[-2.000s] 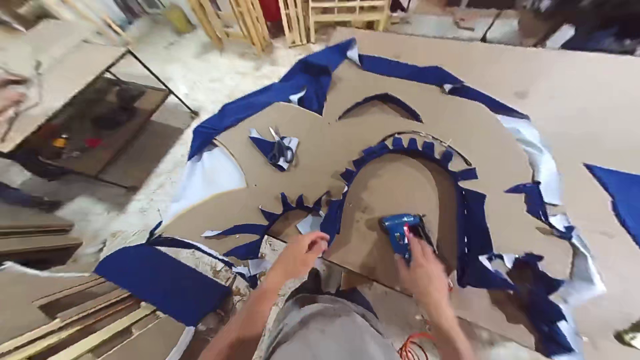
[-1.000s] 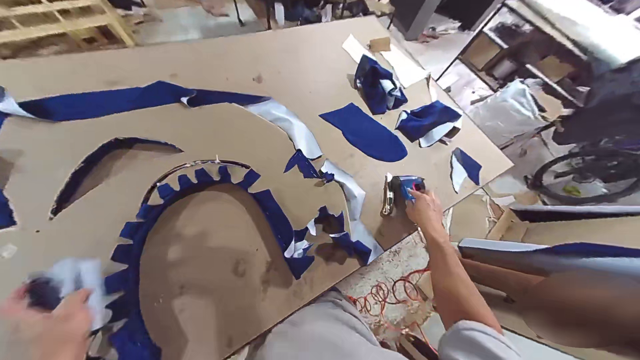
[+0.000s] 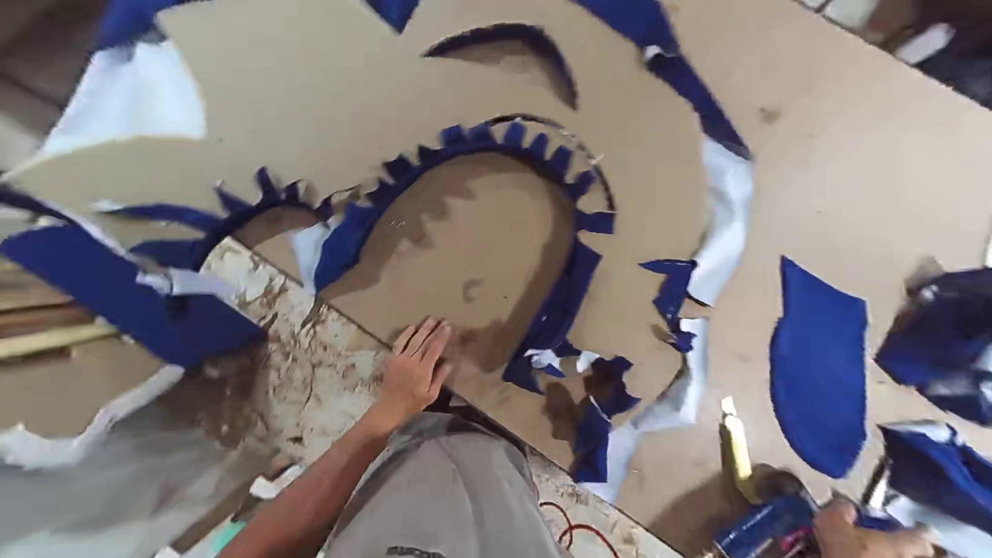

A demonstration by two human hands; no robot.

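My left hand (image 3: 417, 370) rests flat at the table's near edge, inside the arch-shaped opening of a large cut board panel (image 3: 310, 85). Blue fabric (image 3: 568, 287) with notched tabs is folded around that opening. At the bottom right, my right hand (image 3: 864, 535) is at a blue tool (image 3: 767, 527), partly cut off by the frame; its exact grip is unclear. Beside the tool lies a yellow utility knife (image 3: 738, 446). A loose blue fabric piece (image 3: 820, 372) lies above them.
Crumpled blue fabric scraps (image 3: 942, 341) lie at the right of the table (image 3: 845, 147). Blue and white fabric hangs off the panel's left side over wooden strips (image 3: 58, 341). A red hose (image 3: 577, 531) is below the table edge, near the debris-covered floor (image 3: 310, 395).
The view has swung back left. My left hand, blurred with a dark and white item a second ago, now lies on the table. My right hand and the blue tool remain at the right.
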